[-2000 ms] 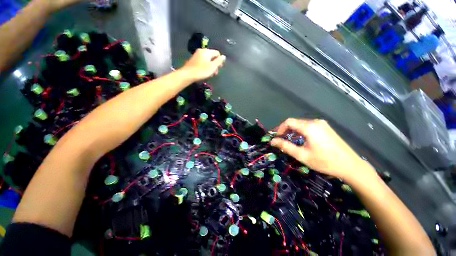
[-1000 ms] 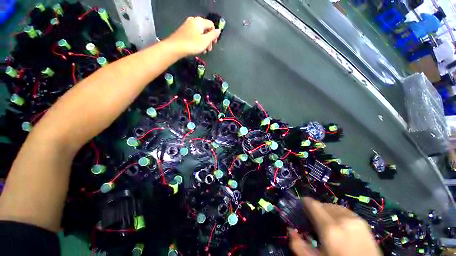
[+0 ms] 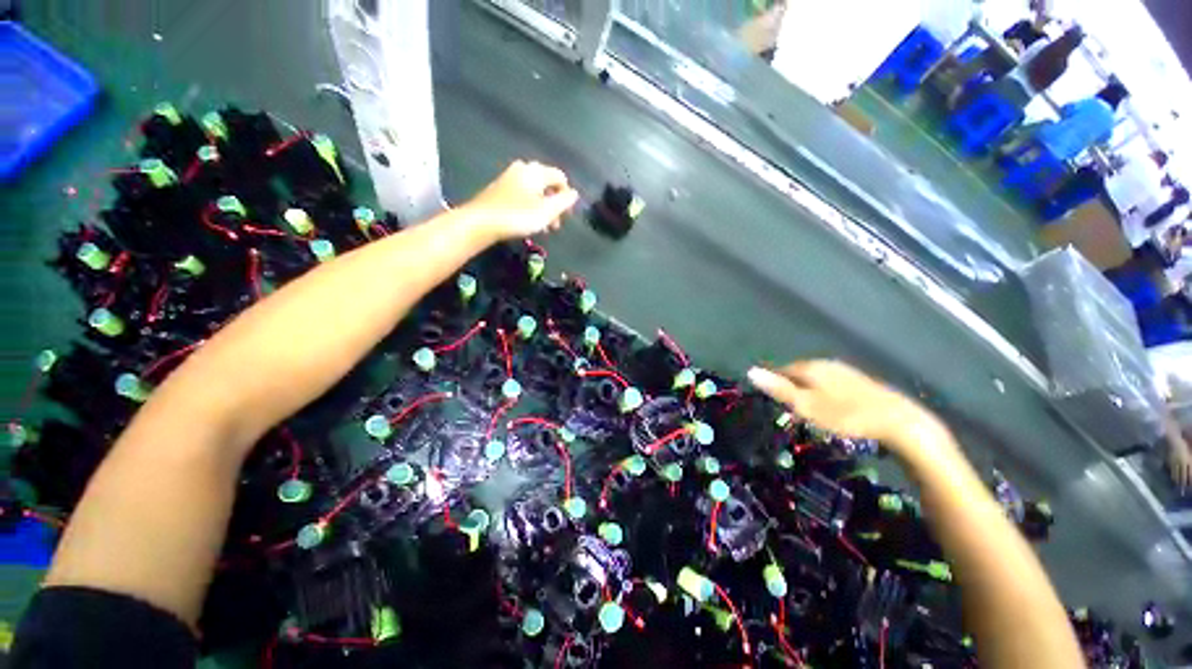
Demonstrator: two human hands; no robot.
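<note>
Black housings (image 3: 732,516) lie in a large pile below my hands, many with pale green round ends and thin red wires. My left hand (image 3: 523,203) is over the grey belt (image 3: 706,248) beside the pile; its fingers are curled, with nothing visible in them. A single black housing (image 3: 614,209) with a greenish end lies on the belt just right of it, apart from the fingers. My right hand (image 3: 843,399) is palm down over the pile's right edge, fingers extended and seemingly empty. A shiny round unit (image 3: 856,446) shows partly beneath it; its rest is hidden.
A white perforated post (image 3: 392,118) stands beside the left part of the pile. A blue tray (image 3: 39,98) is at far left. A metal rail (image 3: 837,196) runs along the belt, with a plastic-wrapped block (image 3: 1092,333) beyond. Another person's hand (image 3: 1178,457) shows at the right edge.
My left hand is now apart from the housing on the belt. My right hand has come up from the lower pile to its right edge. The blue tray is more visible as the view shifted.
</note>
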